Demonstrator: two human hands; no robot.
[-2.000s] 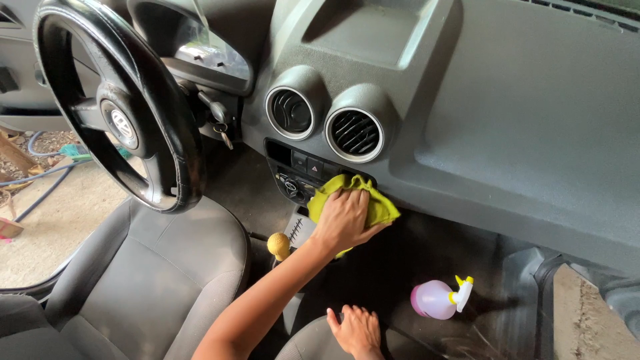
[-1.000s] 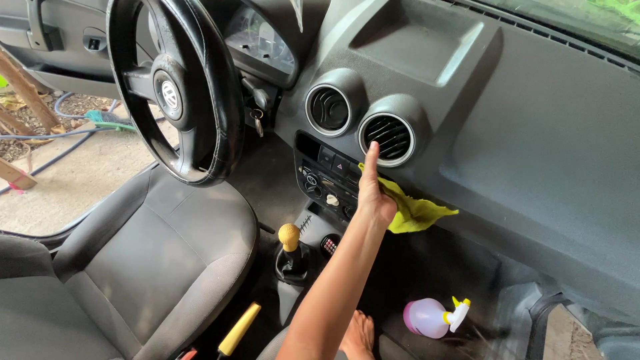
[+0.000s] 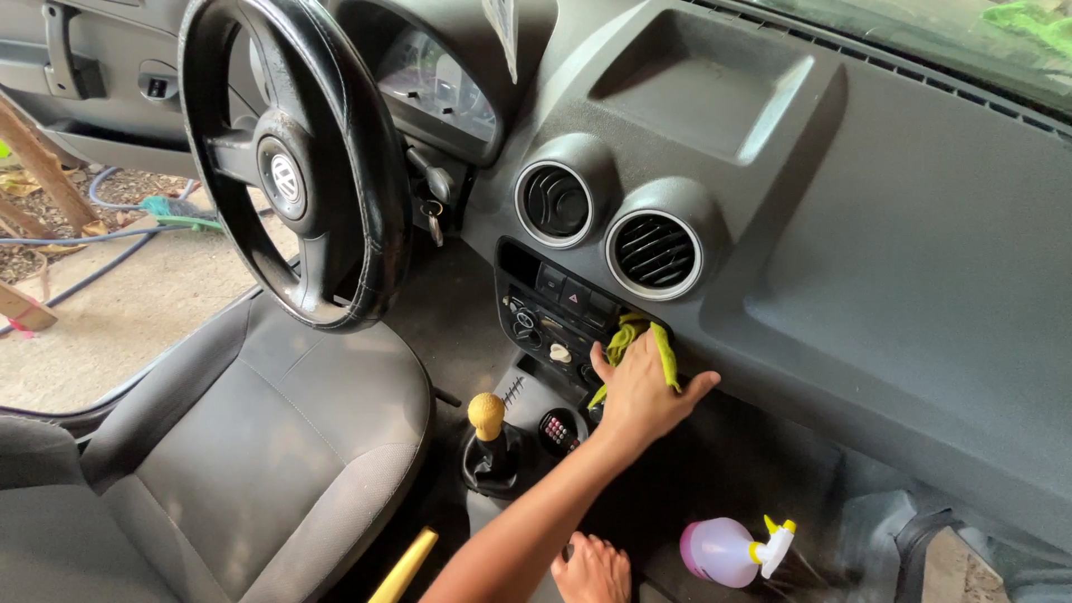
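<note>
My left hand (image 3: 646,387) reaches across from the lower left and presses a yellow-green cloth (image 3: 663,356) against the right end of the centre control panel (image 3: 544,322). The thumb and little finger stick out; the other fingers are bent over the cloth. Below, my right hand (image 3: 593,571) rests back up on a dark surface beside the centre console, fingers a little curved, with nothing visible in it. What lies under its fingertips is unclear. A spray bottle (image 3: 724,551) with pinkish liquid and a yellow-and-white trigger head lies to the right of it.
A gear lever with a yellow knob (image 3: 486,414) stands left of my left forearm, and a yellow lever (image 3: 404,568) is lower left. Two round air vents (image 3: 653,254) sit above the panel. The steering wheel (image 3: 368,167) and a grey seat (image 3: 276,419) are at left.
The view has shifted. My left hand has turned from thumb-side up, beside the vent a second ago, to back up over the cloth, lower on the panel.
</note>
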